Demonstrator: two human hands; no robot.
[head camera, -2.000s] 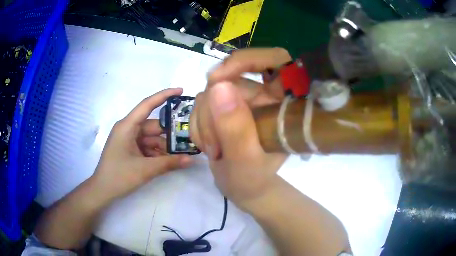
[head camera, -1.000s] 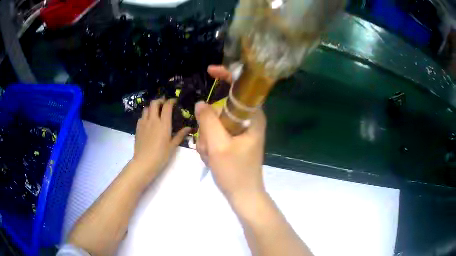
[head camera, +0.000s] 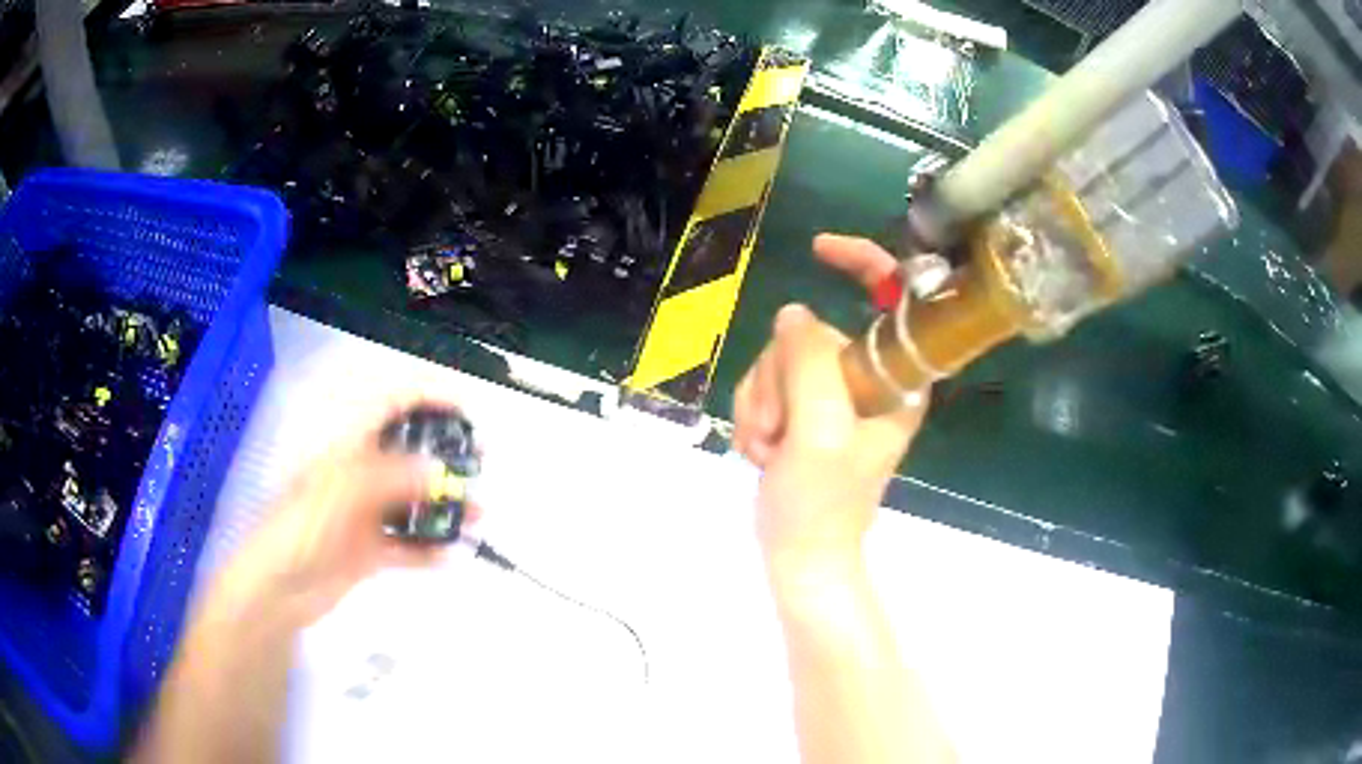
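Note:
My left hand (head camera: 321, 515), blurred, holds an open black power adapter (head camera: 433, 475) by its left side above the white work sheet (head camera: 553, 642). Pale and yellow parts show inside the housing. A thin black output cable (head camera: 575, 599) runs from its lower right over the sheet. My right hand (head camera: 822, 418) grips the amber-brown glue gun (head camera: 949, 332), tilted up to the right, with two pale ties, a red piece and a clear-wrapped far end. The index finger is extended. The nozzle is not visible.
A blue plastic basket (head camera: 224, 343) full of adapters stands at left. A dark adapter pile (head camera: 508, 149) lies beyond the sheet, beside the yellow-black striped divider strip (head camera: 714, 239). A thick whitish air hose (head camera: 1090, 112) runs to the upper right. The green line surface (head camera: 1105, 388) lies at right.
My left hand has come back from the pile towards the basket side, now with an adapter. My right hand and glue gun have moved right, uncovering the striped strip.

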